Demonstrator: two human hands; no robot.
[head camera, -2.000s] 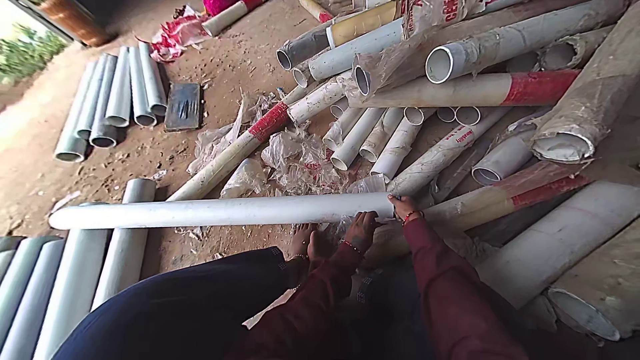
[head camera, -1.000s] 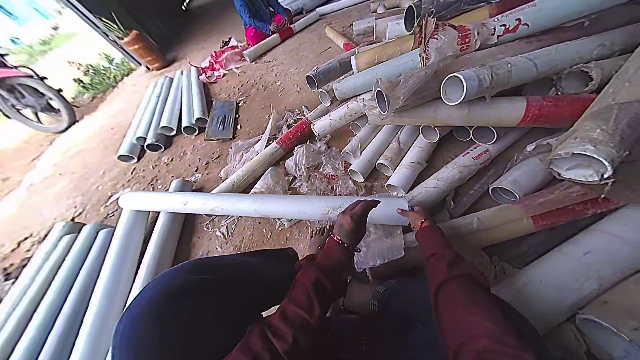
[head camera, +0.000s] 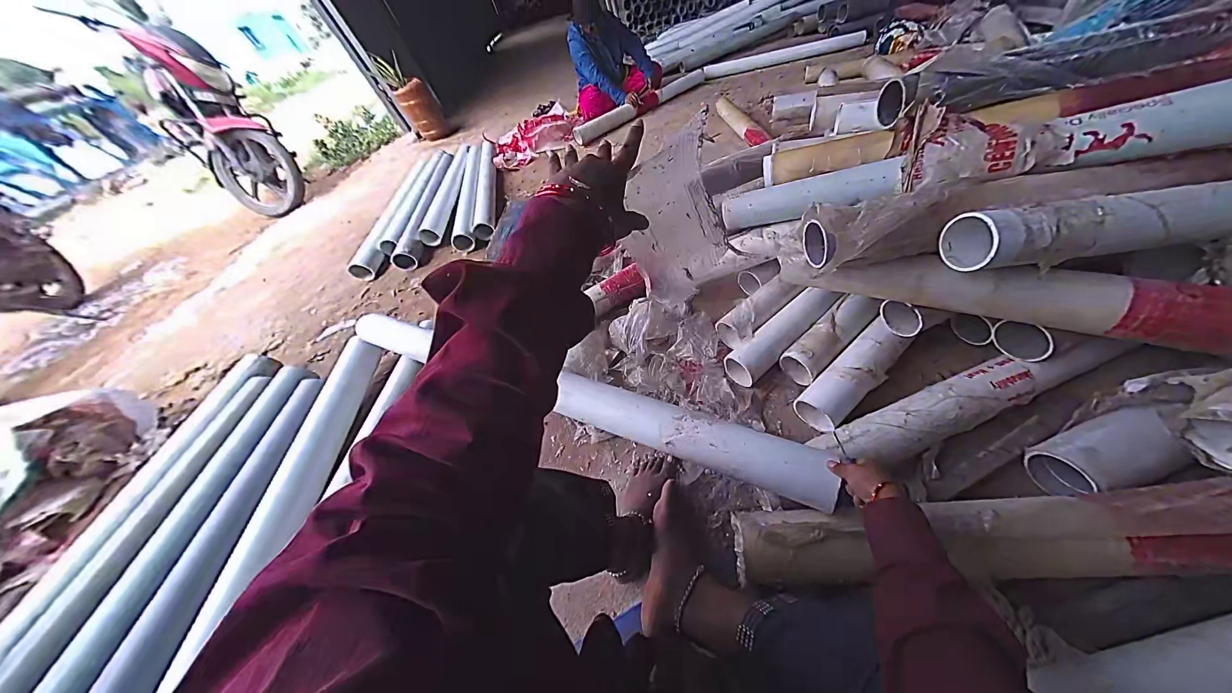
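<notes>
A long white plastic pipe (head camera: 703, 438) lies slantwise before me, its far end on other pipes at the left and its near end by my right hand. My left hand (head camera: 602, 188) is raised and stretched forward, fingers spread, with a piece of clear plastic film (head camera: 679, 207) hanging beside it; whether it touches the film I cannot tell. My right hand (head camera: 866, 478) is closed at the near end of the pipe, around a small thin tool whose kind is unclear. My left forearm hides part of the pipe.
Wrapped and bare pipes (head camera: 1020, 289) are heaped at the right. Pale pipes (head camera: 260, 481) lie side by side at the lower left, with a shorter row (head camera: 438, 207) beyond. Crumpled film (head camera: 664, 346) lies on the soil. A person (head camera: 611, 63) sits farther back; a motorcycle (head camera: 226, 125) stands outside.
My left hand has left the pipe and moved up and forward, with its fingers now spread. The piece of film that was under the pipe near my hands is no longer there. The view has swung upward.
</notes>
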